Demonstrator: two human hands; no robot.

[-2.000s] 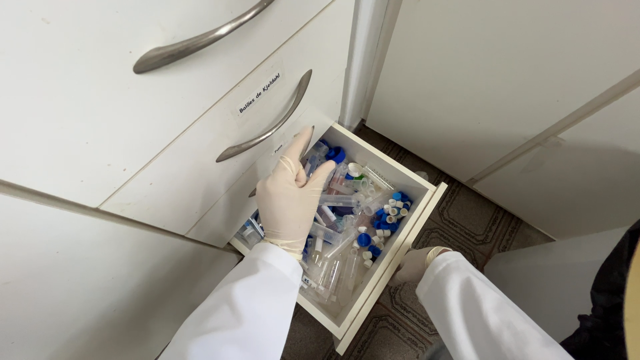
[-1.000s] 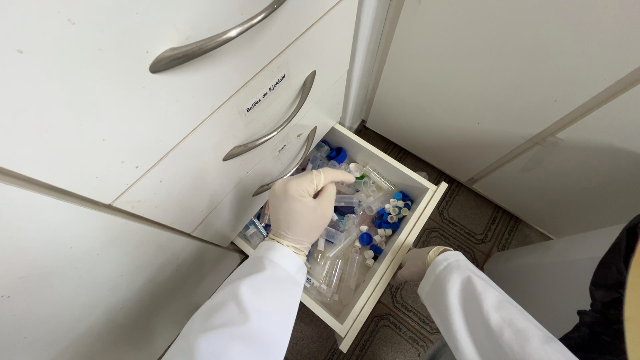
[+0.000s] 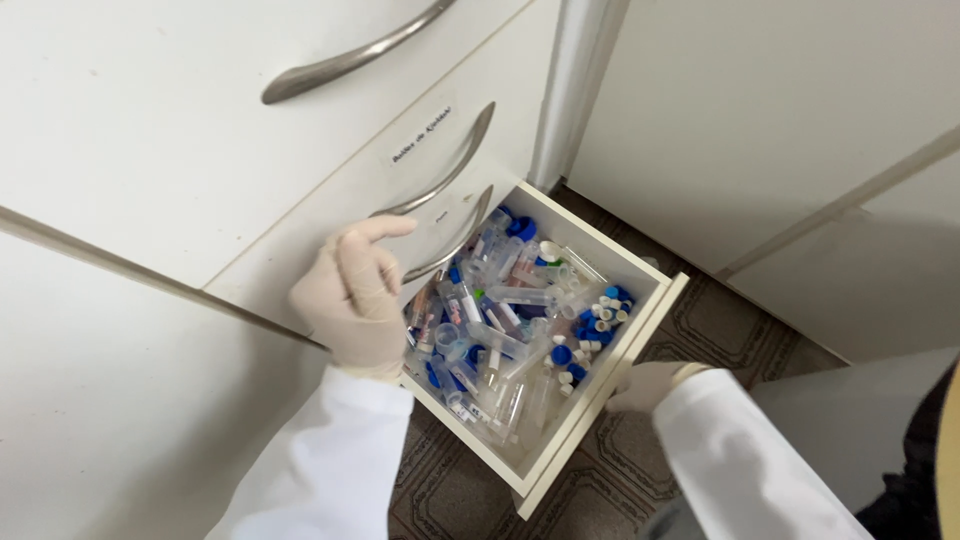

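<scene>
An open white drawer (image 3: 600, 405) holds a jumble of clear plastic tubes (image 3: 499, 341), with blue and white caps (image 3: 600, 315) gathered along its front side. My left hand (image 3: 356, 292), in a pale glove, hovers left of the drawer in front of the closed drawer fronts, slightly blurred; its fingers are partly curled and nothing shows in them. Gloved too, my right hand (image 3: 649, 386) is at the outer face of the drawer front. Its fingertips are hidden there, so whether they grip a handle does not show.
Closed drawer fronts with curved metal handles (image 3: 450, 176) rise above and left of the open drawer. A white cabinet panel (image 3: 757, 112) stands at the right. Patterned floor tiles (image 3: 705, 322) lie below. A dark and yellow object (image 3: 926, 450) shows at the right edge.
My left hand has moved left, from over the tubes to beside the drawer, uncovering more of the contents. My right hand has stayed at the drawer front.
</scene>
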